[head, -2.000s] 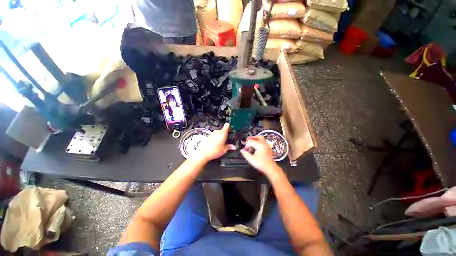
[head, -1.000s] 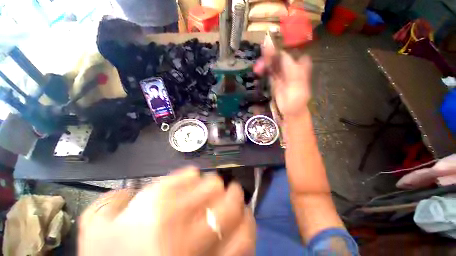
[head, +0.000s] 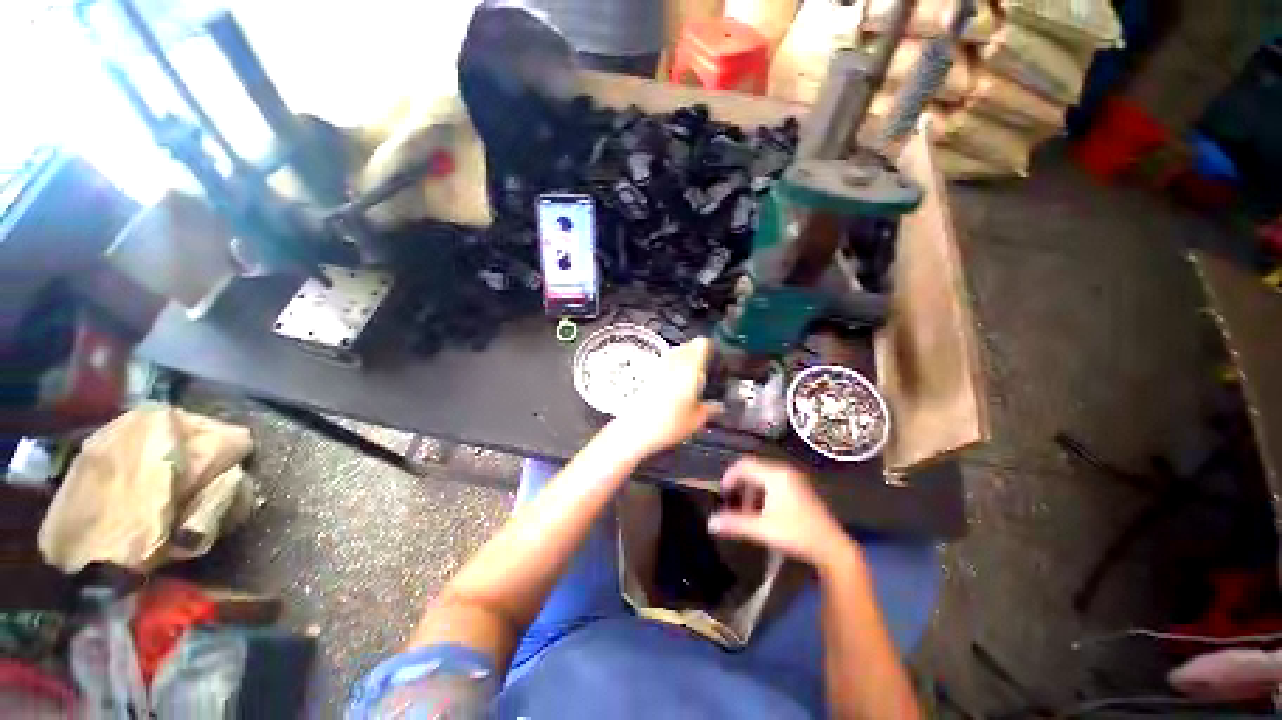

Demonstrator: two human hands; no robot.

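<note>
The green hand press point(head: 766, 317) stands in front of me with its grey metal fixture point(head: 755, 401) under the ram. My left hand point(head: 672, 401) reaches to the left side of the fixture, over the edge of the left parts dish point(head: 613, 363); its fingertips are partly hidden and I cannot tell what they hold. My right hand point(head: 773, 509) is over the bench's front edge, above the open sack point(head: 640, 542), fingers curled apart, with nothing visible in it. The right parts dish point(head: 839, 412) holds small silvery-brown pieces. Black plastic parts point(head: 661, 183) lie piled behind the press.
A smartphone point(head: 568, 253) stands left of the press. A cardboard wall point(head: 931, 317) borders the right side. A second press with a drilled plate point(head: 333, 308) is at the left. A person's torso, a red stool point(head: 720, 56) and stacked sacks are behind the bench.
My right hand has come down from the lever area to above the sack. My left hand has moved from close to the camera to the fixture. The view has turned.
</note>
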